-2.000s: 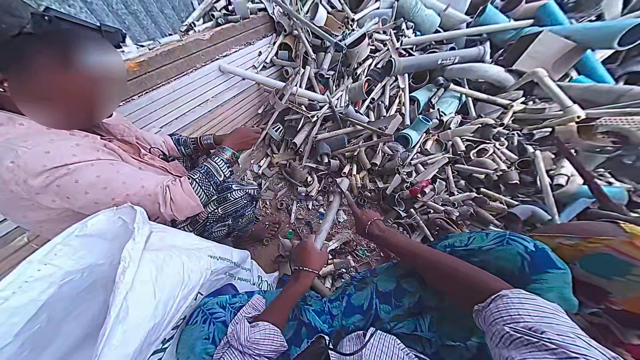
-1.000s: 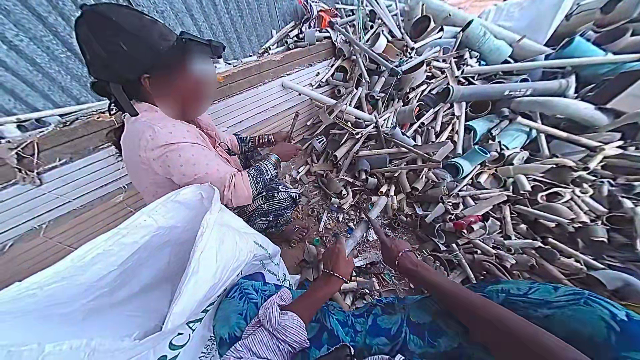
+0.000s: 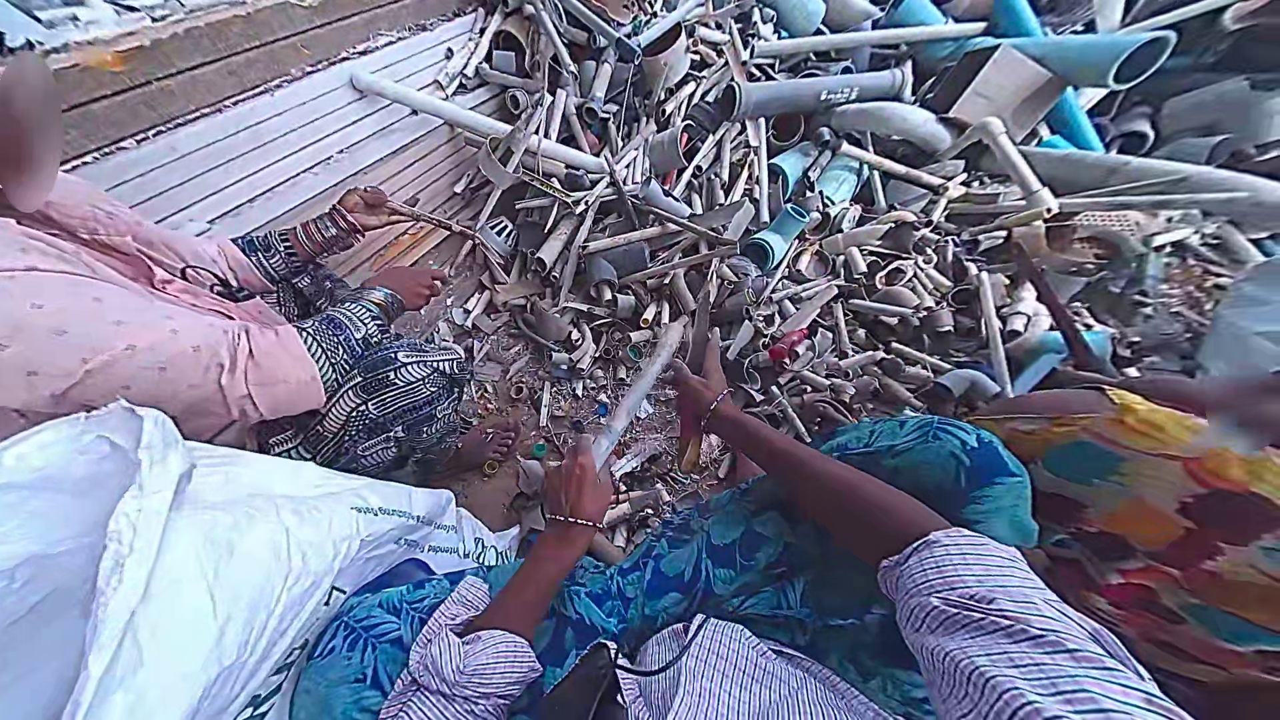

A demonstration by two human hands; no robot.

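My left hand (image 3: 578, 484) is closed around the lower end of a whitish plastic pipe piece (image 3: 642, 388), which slants up and to the right. My right hand (image 3: 704, 388) grips a dark, flat tool (image 3: 692, 440), perhaps a blade with a wooden end; its kind cannot be told. The tool stands just right of the pipe, with a small gap between them. Beneath and beyond both hands spreads a heap of scrap plastic pipes and fittings (image 3: 640, 260). Small broken pieces and bottle caps lie on the ground between my hands and the heap.
A co-worker in a pink shirt (image 3: 150, 310) sits at the left, one hand (image 3: 370, 208) on a thin stick-like thing. A white woven sack (image 3: 290, 540) lies at lower left. Another person in patterned cloth (image 3: 1150, 500) is at the right. Larger blue pipes (image 3: 1090, 60) lie at upper right.
The view has swung right and down since one second ago. My right hand and its tool now stand apart from the pipe; they were close against it before. My left hand keeps its hold.
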